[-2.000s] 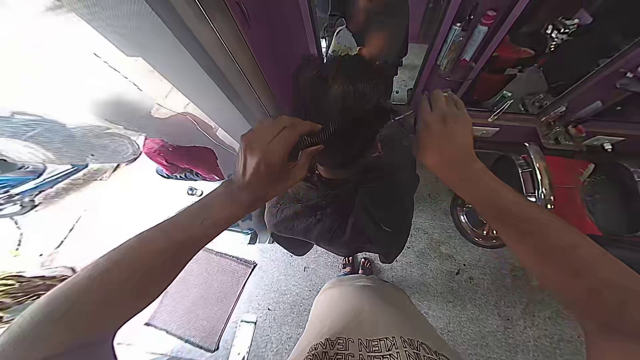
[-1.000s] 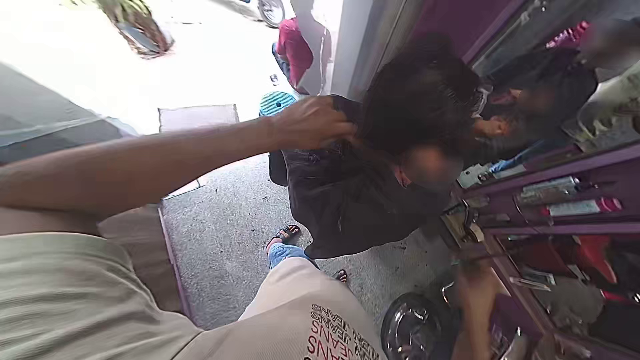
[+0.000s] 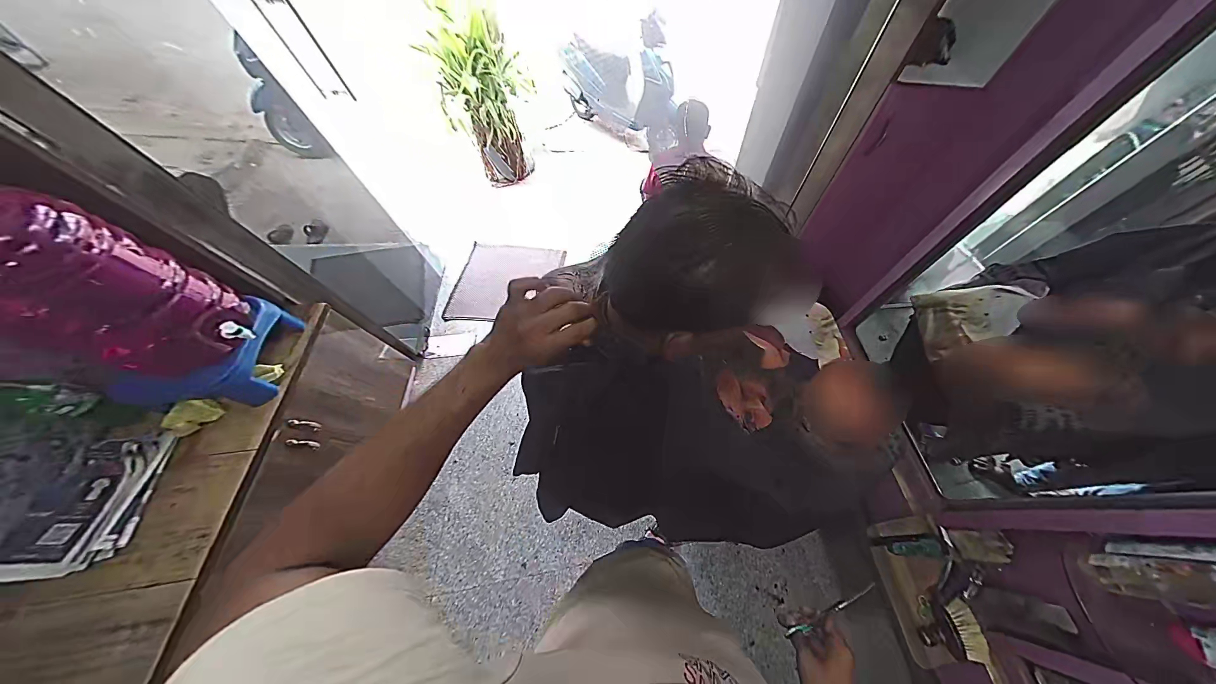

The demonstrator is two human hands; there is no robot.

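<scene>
A person with dark hair (image 3: 698,242) sits under a black cape (image 3: 655,446) in the middle of the view. My left hand (image 3: 546,323) is at the back of that person's neck, fingers bent; whether it holds anything there is hidden. Low at the right, my right hand (image 3: 822,651) holds scissors (image 3: 845,600), their blades pointing up and to the right, apart from the cape and near the shelf.
A wall mirror (image 3: 1121,266) is on the right, above a shelf (image 3: 898,589) with a brush and other tools. At left, a wooden cabinet (image 3: 347,399) bears newspapers (image 3: 85,503) and a blue stand (image 3: 228,375). A potted plant (image 3: 480,85) stands outside.
The view has swung strongly. Two seconds ago my left hand held a comb at the hair; now it is at the back of the neck. My right hand has moved down and away from the head.
</scene>
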